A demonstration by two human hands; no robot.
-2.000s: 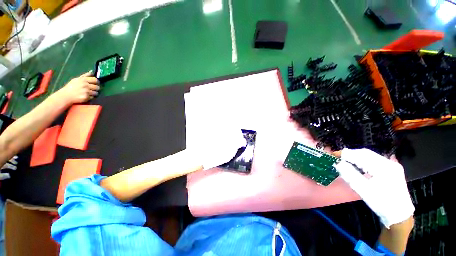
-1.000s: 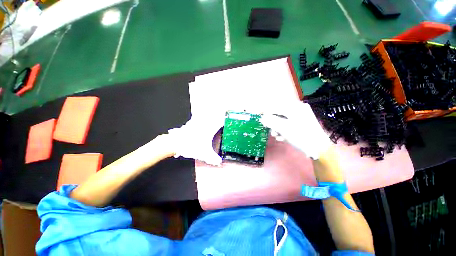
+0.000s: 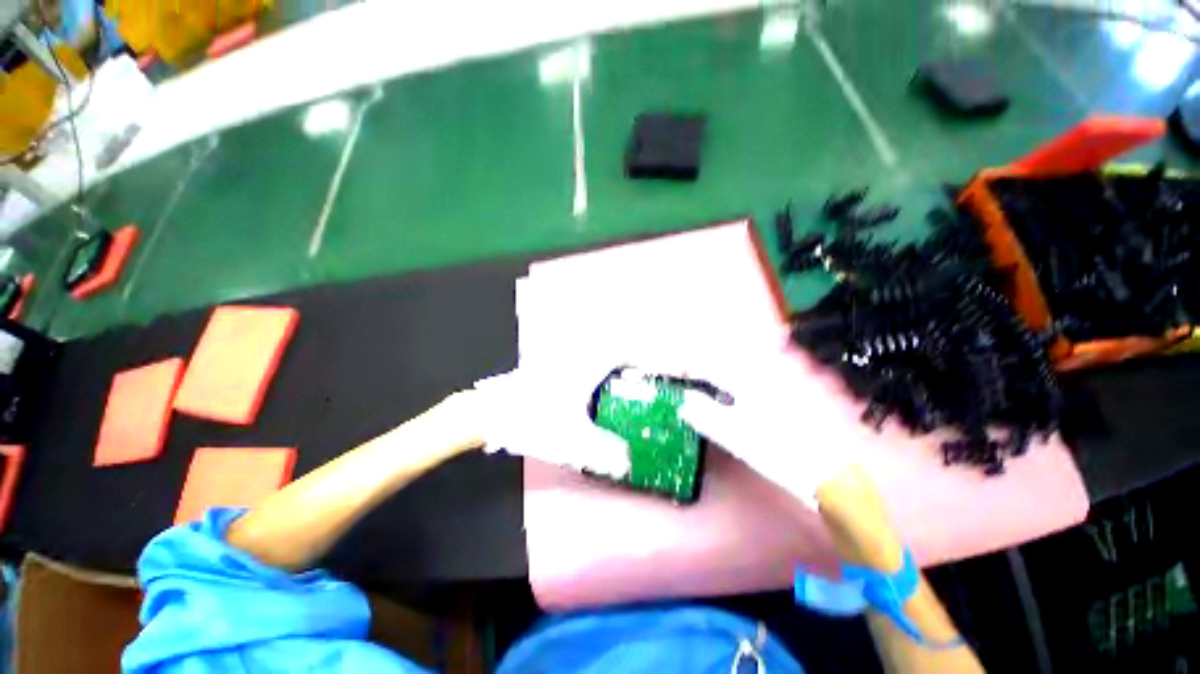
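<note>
A green circuit board with a white label at its top edge lies in a black housing, whose dark rim shows around it, over the pink foam mat. My left hand, in a white glove, holds the unit at its left side, with fingers over the board's lower left. My right hand, gloved, is at the board's upper right with its fingertips on it. A thin dark item shows at the right fingers; what it is cannot be told.
A heap of black comb-like pieces lies at right, beside an orange parts box. Orange-red foam pads lie at left. A closed black case sits on the green belt. A board tray is at lower right.
My right hand has brought the board from the right into the housing in my left hand. The board now sits lower, within the dark rim. The other person's hand at left is gone.
</note>
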